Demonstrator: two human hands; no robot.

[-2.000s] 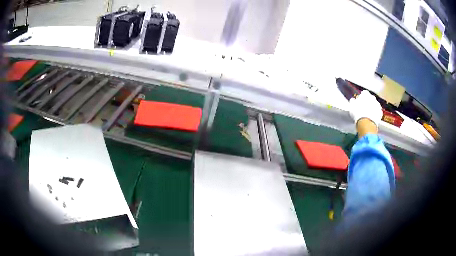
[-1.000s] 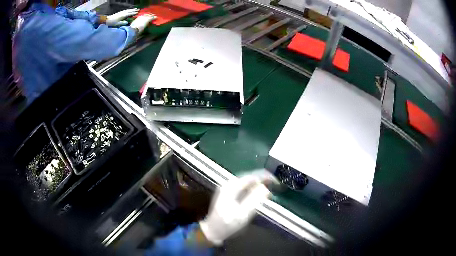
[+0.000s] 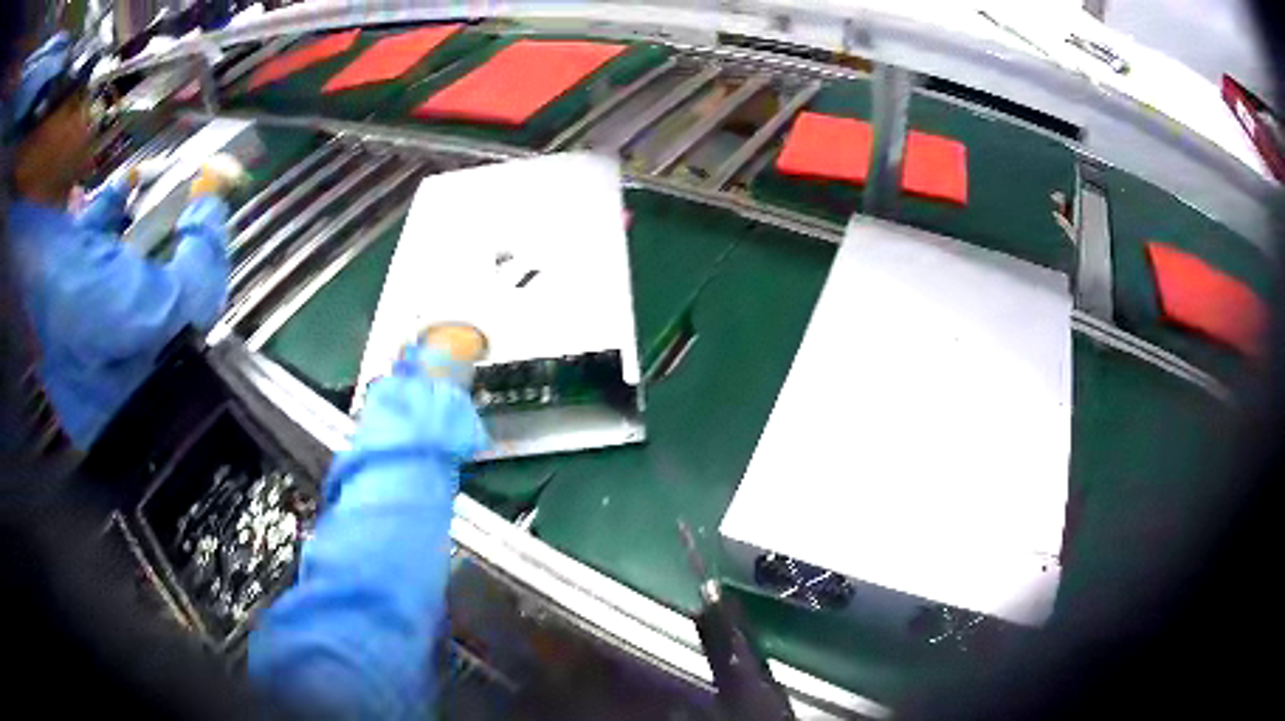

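Observation:
A white metal box (image 3: 514, 211) lies at centre left, its open end towards me showing a green circuit board (image 3: 557, 387). Small dark pieces (image 3: 527, 279) lie on its top. My left hand (image 3: 454, 342) is over the near left part of this box. Its white glove blends with the white top, so the fingers and any held thing cannot be made out. An electric screwdriver (image 3: 730, 641) rises from the bottom edge, its thin bit pointing up and left, between the two boxes. My right hand is not in view.
A second white box (image 3: 916, 409) with two black fans stands at right. The black parts tray (image 3: 134, 507) is at lower left, partly behind my sleeve. Red pads (image 3: 522, 80) lie on the far side. A person (image 3: 106, 268) in blue handles a box at far left.
The view has swung from the far bench to the boxes. My left hand has moved from the rail onto the left box, which is turned slightly. Fewer dark pieces show. The screwdriver has appeared.

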